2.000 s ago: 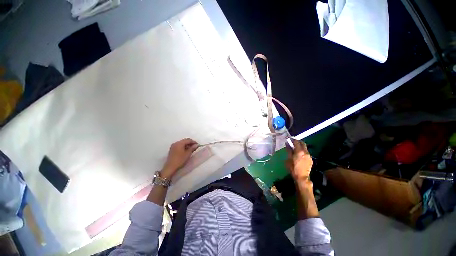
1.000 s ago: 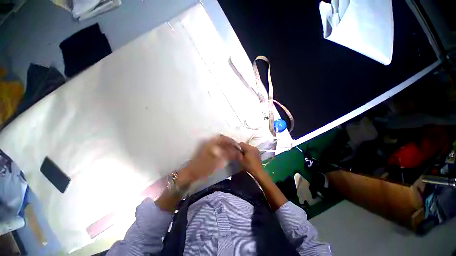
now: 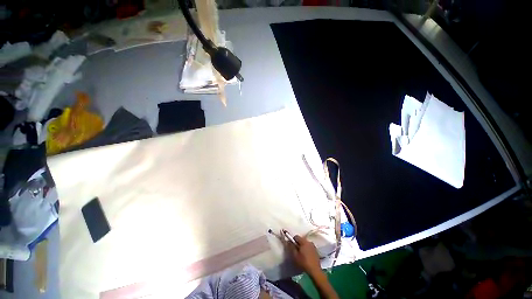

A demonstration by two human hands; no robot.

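Note:
The off-white pattern paper [image 3: 175, 193] lies flat across the table. My right hand [image 3: 304, 252] is at its near right part, with a short white and dark pen or pencil [image 3: 288, 236] between the fingers. A small dark tip shows just left of the fingers. The pinkish ruler [image 3: 227, 257] lies on the paper left of my right hand. The looped tape measure [image 3: 338, 193] and a small blue disc [image 3: 347, 229] lie at the paper's right edge. My left hand is not in view; striped shirt cloth shows at the bottom.
A black phone [image 3: 95, 219] lies on the paper. Black fabric [image 3: 350, 87] with folded white paper [image 3: 437, 140] covers the right side. Beyond the paper are a folded black cloth [image 3: 181, 117], a yellow bag [image 3: 76, 129] and a white pile [image 3: 201, 70]. A black plug [image 3: 226, 63] hangs above.
The view has tilted up, showing more of the table's far side. My hands have parted from each other; my left hand is out of view, my right holds the pen beside the ruler.

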